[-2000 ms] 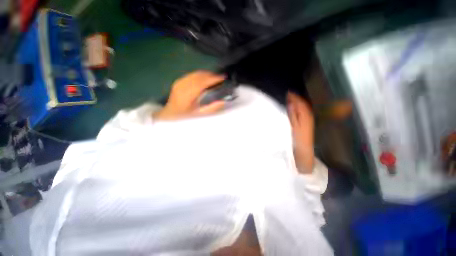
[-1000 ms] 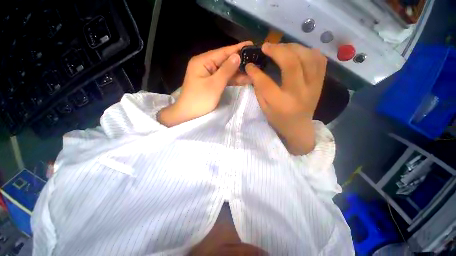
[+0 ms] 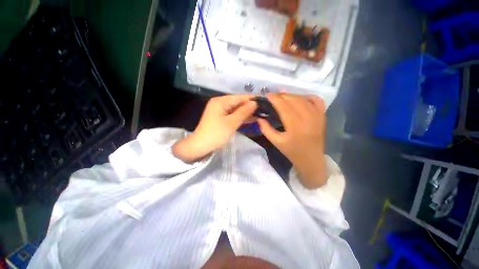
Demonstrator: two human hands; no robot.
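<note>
A small black plastic unit (image 3: 269,113) is held between both hands in front of my chest, near the machine's front edge. My left hand (image 3: 219,125) pinches its left side between thumb and fingers. My right hand (image 3: 300,128) covers its right side, with the thumb below and the fingers over the top. Much of the unit is hidden by the fingers. The white machine base (image 3: 210,76) lies just beyond the hands. An orange-brown fixture (image 3: 305,41) with a dark centre sits on it.
A second reddish-brown block (image 3: 278,5) is cut off at the top edge. A blue stick (image 3: 207,39) lies on the base. Two round buttons (image 3: 249,87) show on its front edge. Black blister trays (image 3: 58,105) are at the left. A blue crate (image 3: 394,100) and a metal rack (image 3: 423,189) are at the right.
The view has turned towards the machine, so its base and the fixture now show ahead of the hands. Both hands still hold the black unit, as one second ago.
</note>
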